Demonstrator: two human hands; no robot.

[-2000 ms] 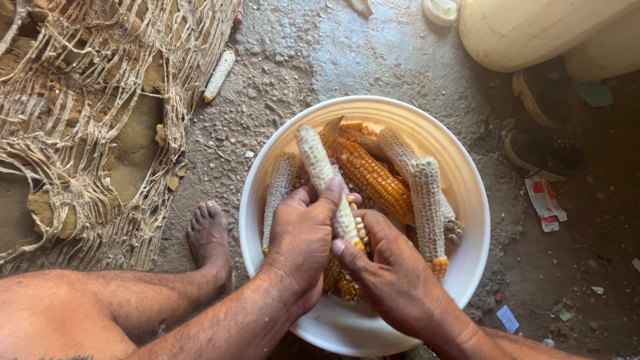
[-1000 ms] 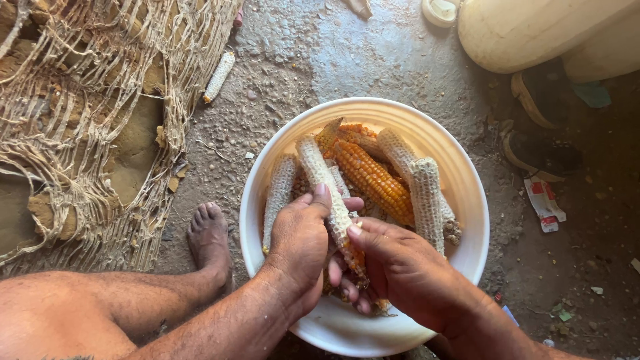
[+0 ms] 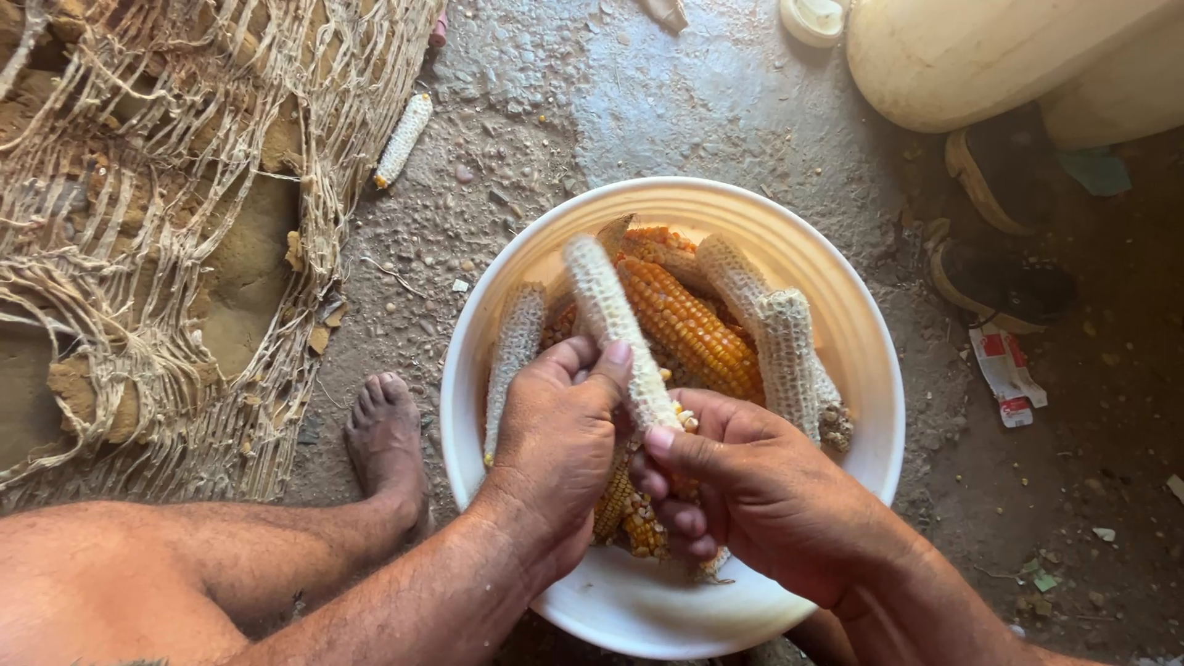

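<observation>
Both hands hold one mostly bare corn cob (image 3: 615, 319) above a round white plastic tub (image 3: 879, 388). My left hand (image 3: 560, 425) grips its middle, thumb on top. At its near end, where a few pale yellow kernels remain, my right hand (image 3: 740, 472) pinches with thumb and fingers. In the tub lie an orange ear of corn (image 3: 689, 328), a stripped cob (image 3: 516, 351) on the left, another stripped cob (image 3: 789, 361) on the right, and more ears partly hidden beneath my hands.
A frayed fibre mat (image 3: 314, 185) covers the ground at left, with a loose cob (image 3: 404, 139) beside it. A bare foot (image 3: 388, 444) rests left of the tub. At right are a cream plastic container (image 3: 962, 55), a dark sandal (image 3: 999, 277) and a torn red-and-white wrapper (image 3: 1006, 375).
The held cob has tilted and shifted in my fingers. My right fingers, lower along the cob one second ago, are now around its near end. The tub has stayed in place.
</observation>
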